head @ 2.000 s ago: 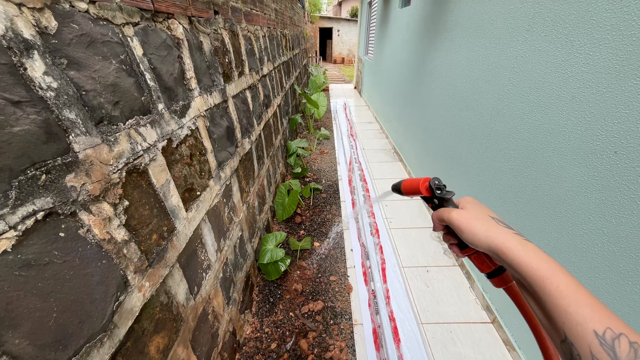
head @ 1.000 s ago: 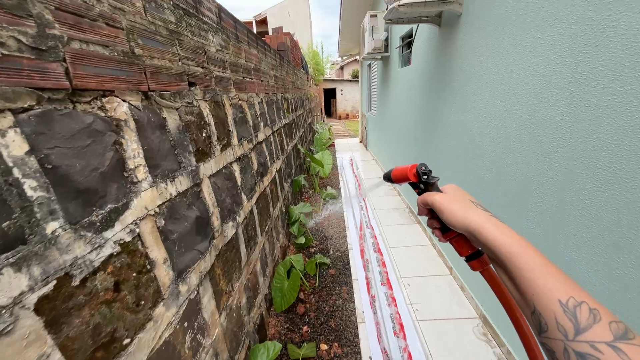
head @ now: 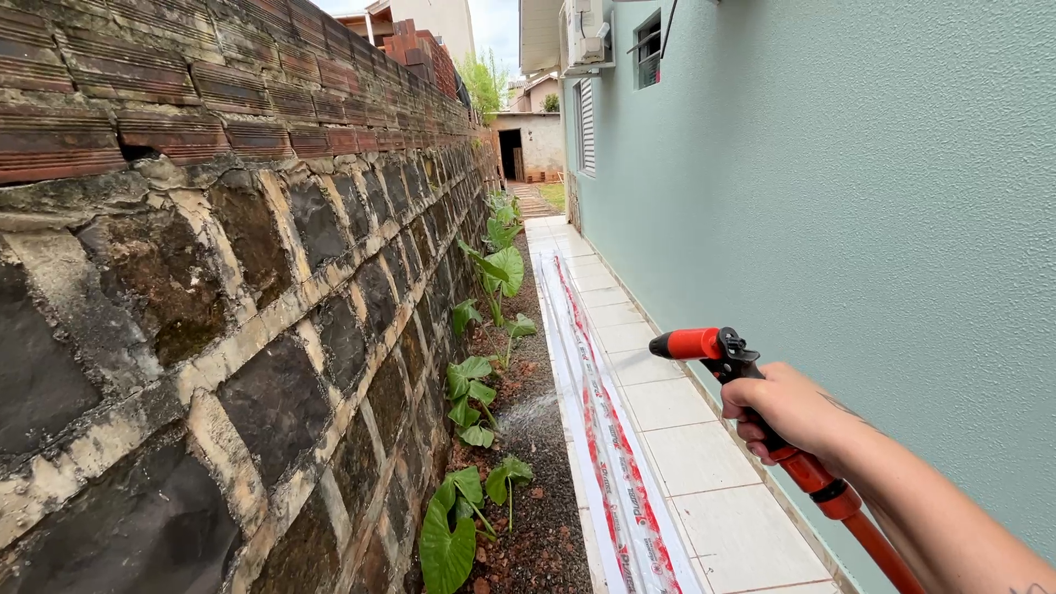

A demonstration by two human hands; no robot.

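My right hand (head: 788, 417) is closed around the black grip of a red and black hose spray nozzle (head: 701, 344), at the right of the head view. An orange-red hose (head: 883, 549) runs down from the grip below my forearm. The nozzle points left, and a thin water spray (head: 528, 412) reaches the gravel bed beside the leafy green plants (head: 470, 384). Under the stream, a long plastic-wrapped bundle (head: 606, 437) with red and white printing lies along the tiles. My left hand is not in view.
A stone and brick wall (head: 272, 396) borders the gravel bed (head: 536, 511) on the left. White floor tiles (head: 701, 454) run beside a pale green house wall (head: 825, 206). An air-conditioner unit (head: 584, 33) hangs high, and a doorway (head: 511, 155) stands at the far end.
The spray lands nearer than one second ago, when it reached plants farther along the bed. My right hand still grips the nozzle. The view sits higher than two seconds ago.
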